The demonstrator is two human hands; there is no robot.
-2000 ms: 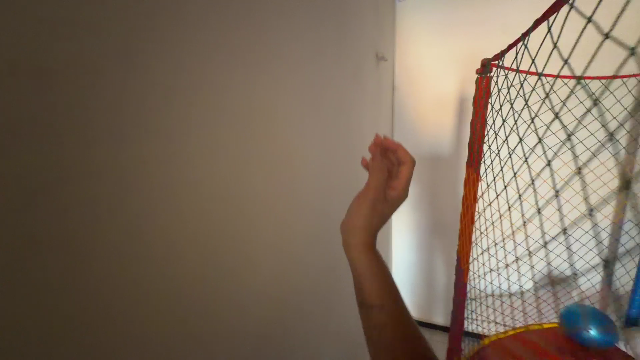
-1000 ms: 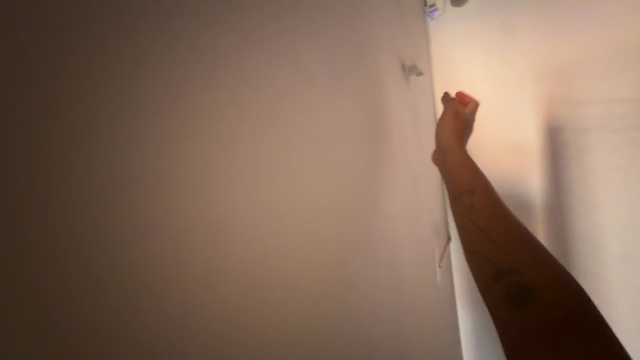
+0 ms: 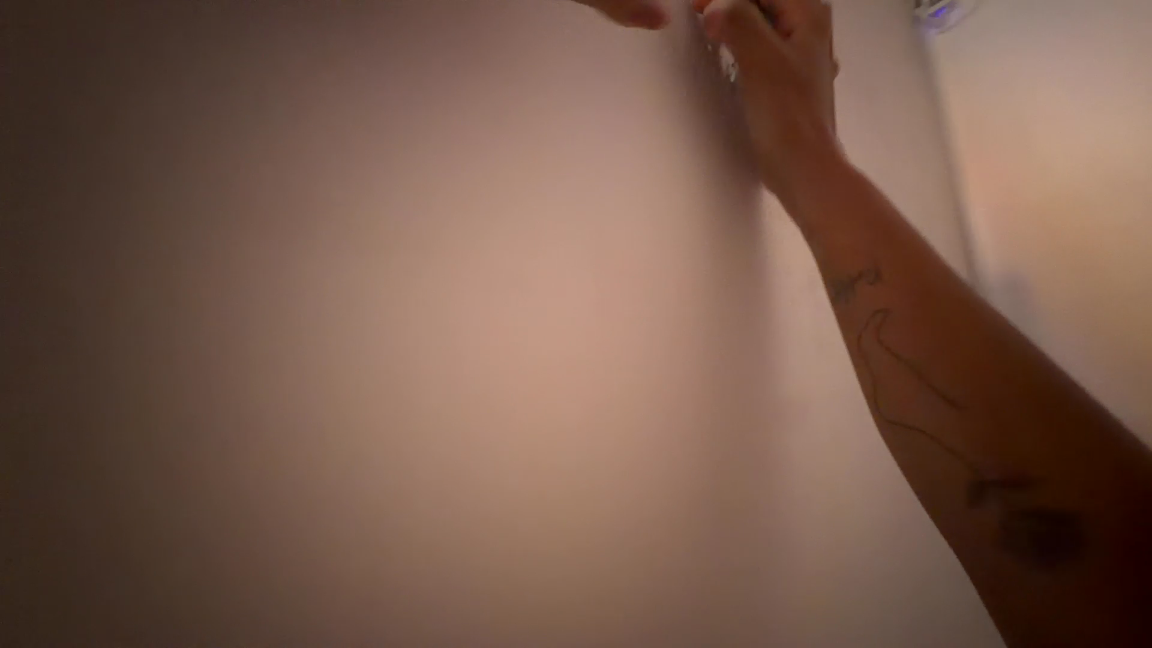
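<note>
My right hand [image 3: 778,58] is raised at the top of the view, close to a pale wall [image 3: 504,360], with its fingers curled. Part of a small whitish object [image 3: 727,63] shows at the left edge of this hand; I cannot tell whether the fingers grip it. Just left of it, only a small part of my left hand [image 3: 634,13] reaches in at the top edge. The rest of the left hand is cut off, so what it touches is hidden. The right forearm runs down to the lower right corner.
The wall fills the left and middle of the view. A corner line runs down at the right, with a second, lighter wall [image 3: 1062,207] beyond it. A small light-coloured object with a violet glint [image 3: 940,13] is at the top right.
My right hand has moved up and to the wall. My left hand has come in at the top edge. The view has swung away from the net and blue ball seen two seconds ago.
</note>
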